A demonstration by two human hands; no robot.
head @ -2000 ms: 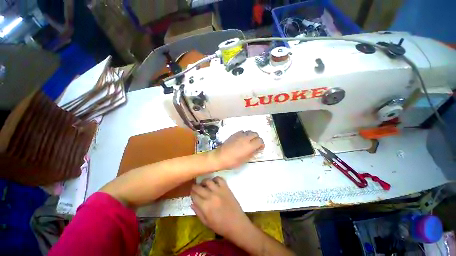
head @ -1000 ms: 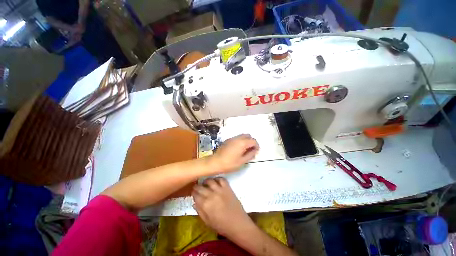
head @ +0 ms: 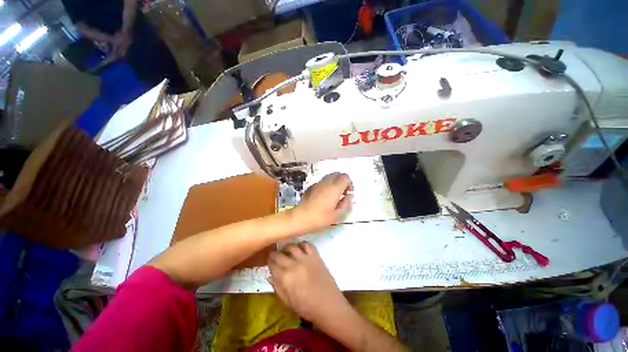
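Note:
A tan-brown leather panel [head: 224, 203] lies flat on the table, its right edge beside the presser foot [head: 288, 195] of the white sewing machine [head: 406, 113]. My left arm crosses over the panel and hides part of it. My left hand [head: 325, 199] is on the machine bed right of the presser foot, fingers bent; a tiny pale spot shows at its fingertips, too small to name. My right hand [head: 299, 278] rests with curled fingers at the panel's lower right edge; its grip is hidden.
A tall brown panel stack [head: 76, 189] and white lining sheets [head: 138, 130] are at the left. A black phone [head: 410, 185] lies on the machine bed, with red-handled snips [head: 482, 232] to its right. A grey bin [head: 213, 96] is behind the table. A person's hands [head: 120, 42] show at upper left.
The view has shifted slightly, moving the scene a little to the right. My left hand's fingers have moved slightly up the bed. My right hand and the panel have barely moved.

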